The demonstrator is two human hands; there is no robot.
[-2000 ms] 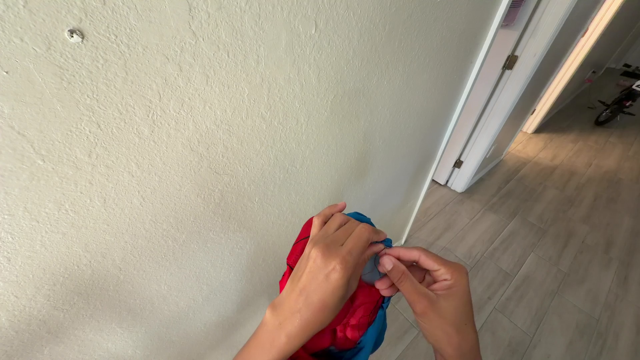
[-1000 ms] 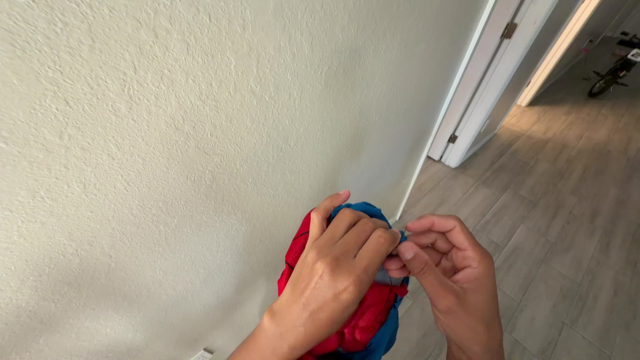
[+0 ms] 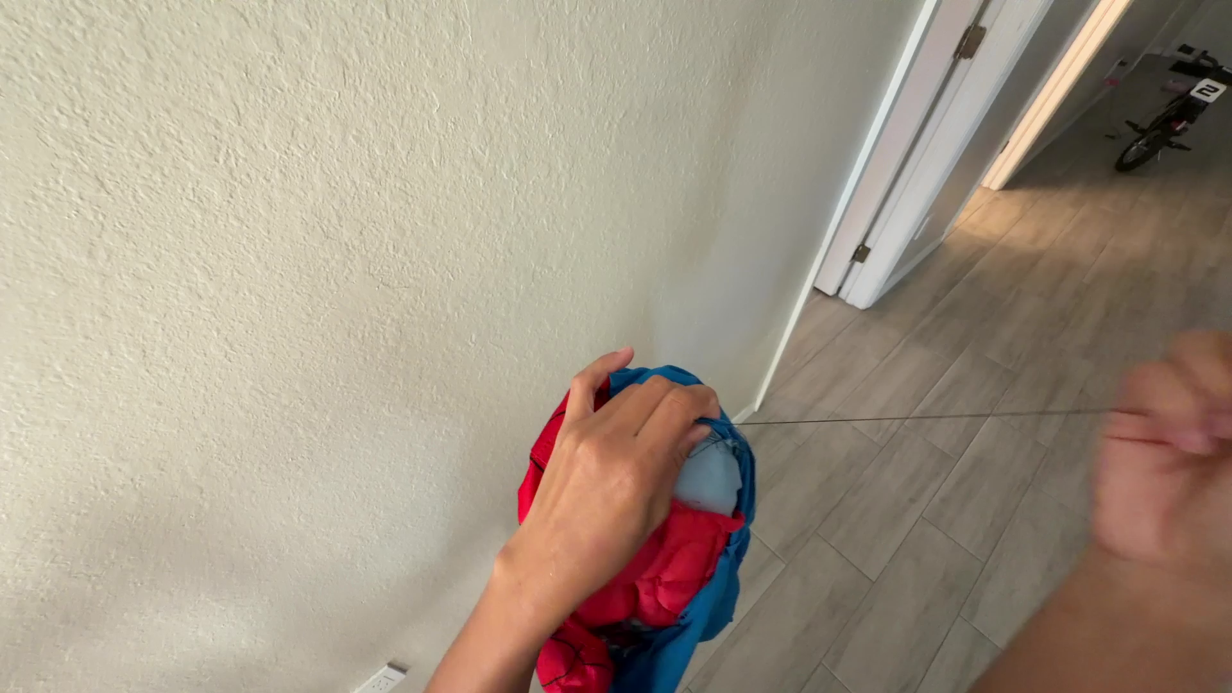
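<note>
Near the lower middle of the head view, my left hand (image 3: 616, 472) grips the top of a bundle of red and blue fabric (image 3: 664, 568) with black lines on its red parts. A pale blue-grey patch (image 3: 710, 478) shows beside my fingers. From the fabric's upper edge a thin dark thread (image 3: 914, 418) runs taut to the right. My right hand (image 3: 1169, 443), blurred at the right edge, is closed on the thread's far end. Whether it holds a needle cannot be seen.
A textured pale wall (image 3: 385, 241) fills the left, with an outlet (image 3: 383, 679) low down. White door frames with hinges (image 3: 970, 41) stand at upper right. A small bike (image 3: 1165, 120) is on the wood-look floor (image 3: 895, 500) beyond.
My right hand has moved away from the fabric to the right, and a taut thread now spans the gap. My left hand still holds the fabric.
</note>
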